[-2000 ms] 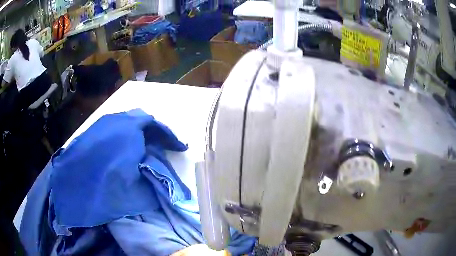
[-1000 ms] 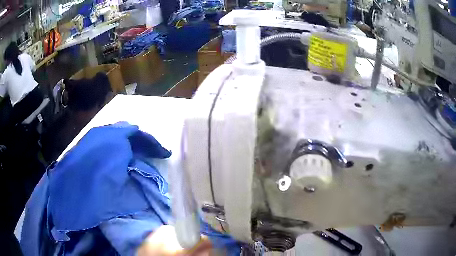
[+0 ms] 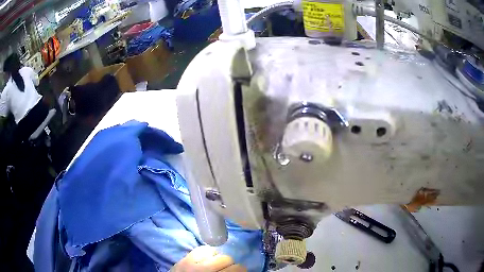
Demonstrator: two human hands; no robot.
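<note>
Blue denim garment pieces [image 3: 111, 191] lie bunched on the white table, left of the off-white sewing machine head [image 3: 223, 138]. One piece shows a darker face and a frayed pale edge. My left hand [image 3: 207, 260] is cut off by the bottom edge. Its fingers rest on the cloth just below the lamp tube [image 3: 209, 218]; whether they pinch it is not clear. The needle area is hidden behind the head's lower parts. My right hand is not in view.
Black thread snips [image 3: 371, 226] and long-bladed shears [image 3: 424, 241] lie on the table [image 3: 339, 249] right of the needle area. A tension dial [image 3: 307, 139] is on the head. Cardboard boxes [image 3: 151, 66] stand behind. A person in a white top [image 3: 22, 95] is at far left.
The view has shifted, so the machine head sits further left and higher. The lower dial, snips and shears show more fully. The fingers show more clearly at the bottom edge. The cloth looks nearly unchanged.
</note>
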